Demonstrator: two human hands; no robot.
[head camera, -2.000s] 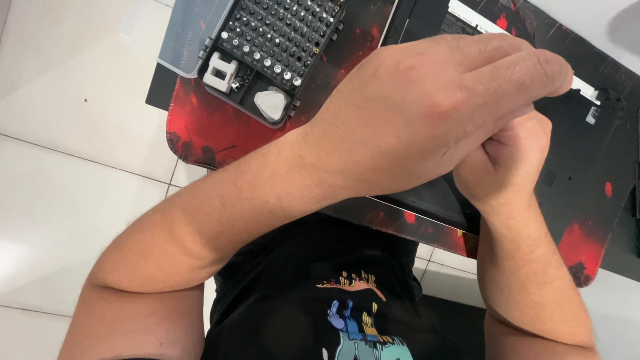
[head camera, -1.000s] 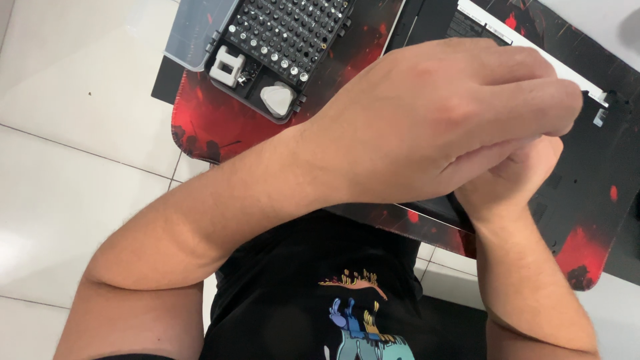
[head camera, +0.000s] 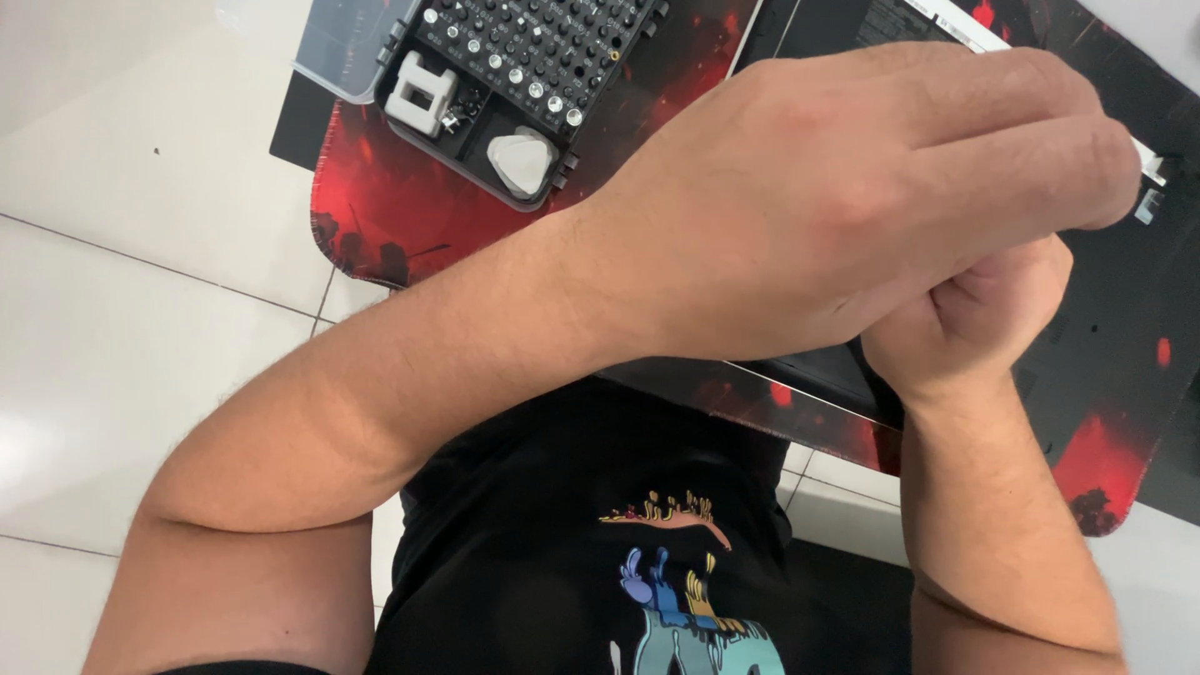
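My left hand (head camera: 872, 178) reaches across from the left, knuckles up and fingers bent, over a dark laptop (head camera: 1097, 309) that lies bottom up on a desk mat. Partly beneath it is my right hand (head camera: 984, 300), its fingers curled in. Where the two hands meet, the left hand hides the fingertips, so whether either one holds something cannot be seen. A silvery piece (head camera: 1148, 204) shows on the laptop just beyond the left fingertips, near a white strip (head camera: 975, 33).
An open screwdriver bit case (head camera: 473, 131) stands at the upper left, with rows of bits, white triangular opening picks (head camera: 521, 161) and a grey-white block (head camera: 421, 96). Its clear lid (head camera: 352, 47) hangs past the red and black desk mat (head camera: 422, 216).
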